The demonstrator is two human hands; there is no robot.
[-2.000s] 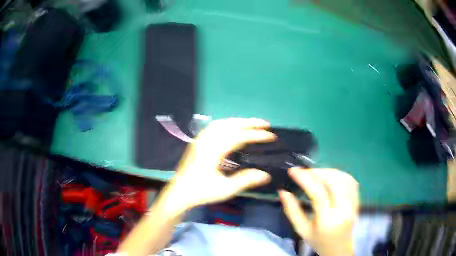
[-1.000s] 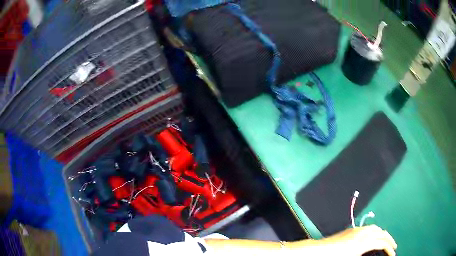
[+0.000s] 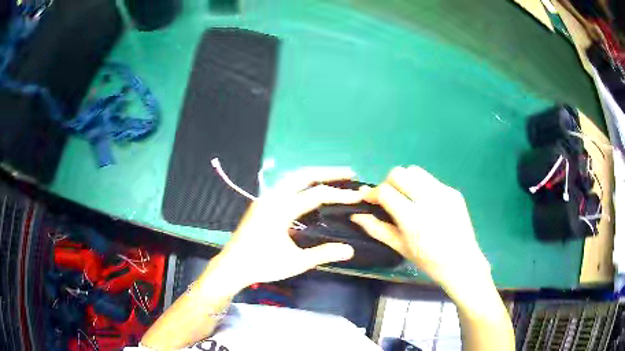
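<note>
My left hand (image 3: 291, 230) is closed around a black wired cylinder (image 3: 312, 234) near the bench's front edge. Thin lead wires (image 3: 236, 186) with white tips stick out left of the hand. My right hand (image 3: 411, 216) has its fingertips on the black sheet (image 3: 373, 250) around and under the cylinder. The hands hide much of both, so how far the sheet is wrapped cannot be told. A longer black textured strip, the stack of wrap sheets (image 3: 223, 130), lies flat to the left.
Black waiting cylinders (image 3: 548, 175) stand at the right by a cardboard strip (image 3: 597, 240). A large black bundle (image 3: 65, 62) and a crumpled blue tie (image 3: 116, 120) lie at the left. Below the edge, a crate holds red wired pieces (image 3: 103, 274).
The view has swung back from the left crate to the bench front. Both hands now show at the cylinder and sheet; a second ago only one hand showed, at the bottom edge.
</note>
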